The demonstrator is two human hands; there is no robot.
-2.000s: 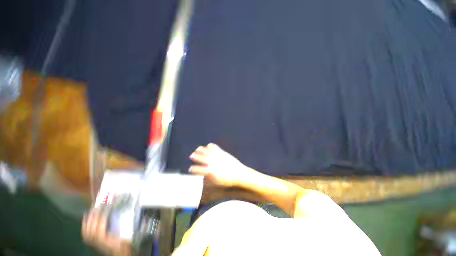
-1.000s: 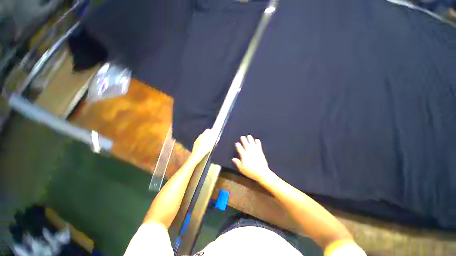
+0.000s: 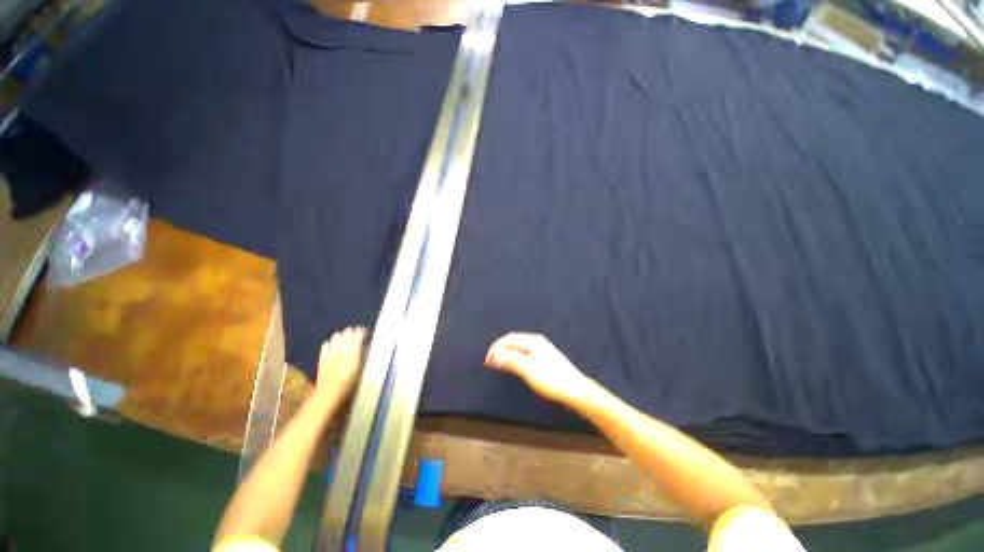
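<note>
A long metal cutting rail (image 3: 415, 280) with a dark centre slot crosses the dark knit fabric (image 3: 669, 216) from the back to the near table edge. My left hand (image 3: 342, 361) lies against the rail's left side near its front end, fingers extended. My right hand (image 3: 529, 361) is on or just over the fabric right of the rail, palm down, with fingers curled. Whether it pinches cloth cannot be told. The fabric has long soft wrinkles on the right and a fold at the upper left.
The wooden table edge (image 3: 540, 472) runs along the near side, with blue tape (image 3: 428, 483) beside the rail. A clear ruler (image 3: 262, 404) sticks out past the edge. Bare wood (image 3: 178, 323) and a plastic bag (image 3: 99, 237) are at left. The floor is green.
The view has shifted. Two rail bars now show, with a slot between them. My left hand has gone from on the rail to its left side. My right hand's spread fingers have curled.
</note>
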